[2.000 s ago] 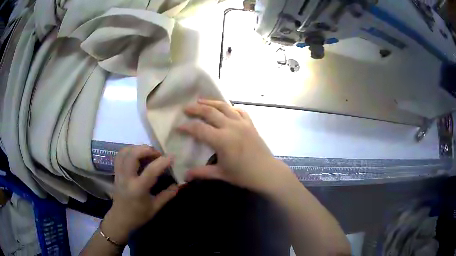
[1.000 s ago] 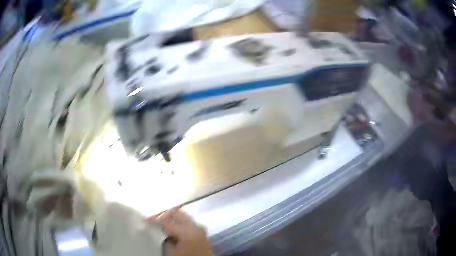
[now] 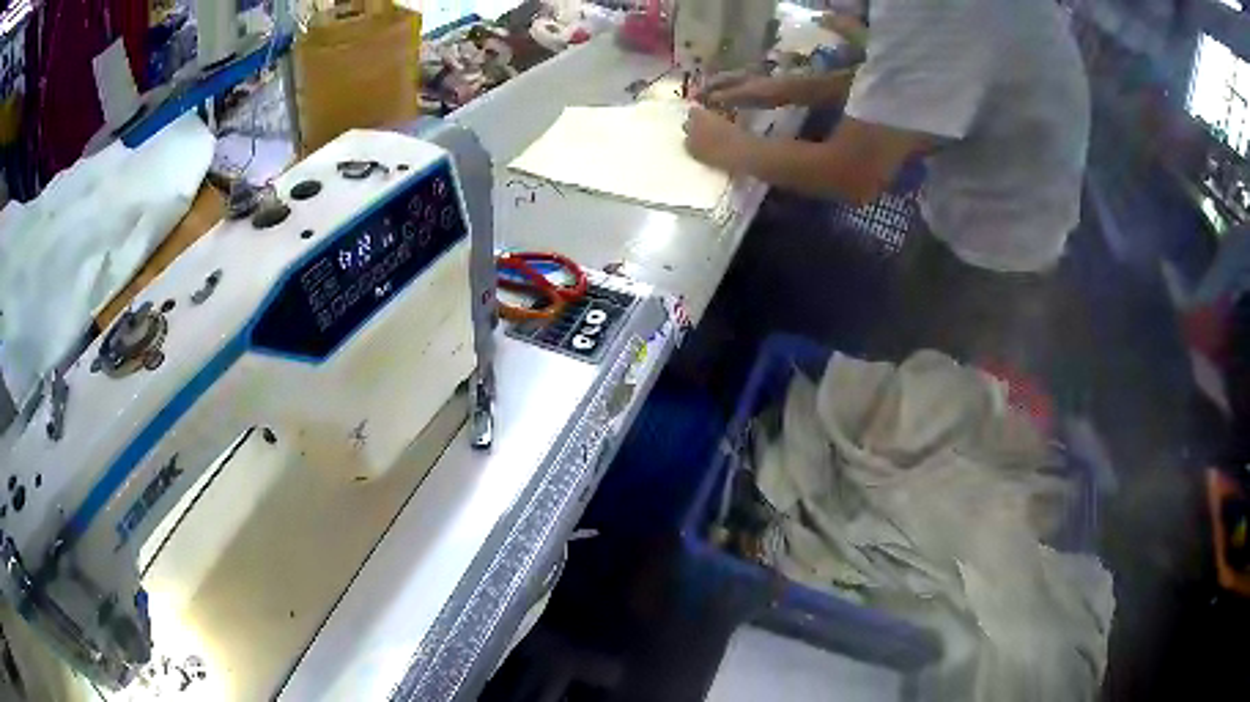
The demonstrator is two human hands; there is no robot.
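Neither of my hands is in the picture. The white sewing machine (image 3: pixel 350 391) with a blue stripe and a lit dark control panel (image 3: pixel 359 261) stands at the left. Its needle end is at the lower left edge, in bright lamp light. A small silver lever (image 3: pixel 481 412) hangs near the machine's right end. A grey measuring strip (image 3: pixel 514 555) runs along the table's front edge. The cloth piece from before is out of view.
A blue crate (image 3: pixel 809 613) holds crumpled beige cloth (image 3: pixel 912 473), some hanging over its side. Orange-handled scissors (image 3: pixel 548 285) lie beyond the machine. Further back, a person in a white shirt (image 3: pixel 980 124) works on pale cloth (image 3: pixel 624 154) at another table.
The view has swung right, away from the left cloth heap, towards the crate and the other worker. The hand and cloth at the lower left have gone out of the picture.
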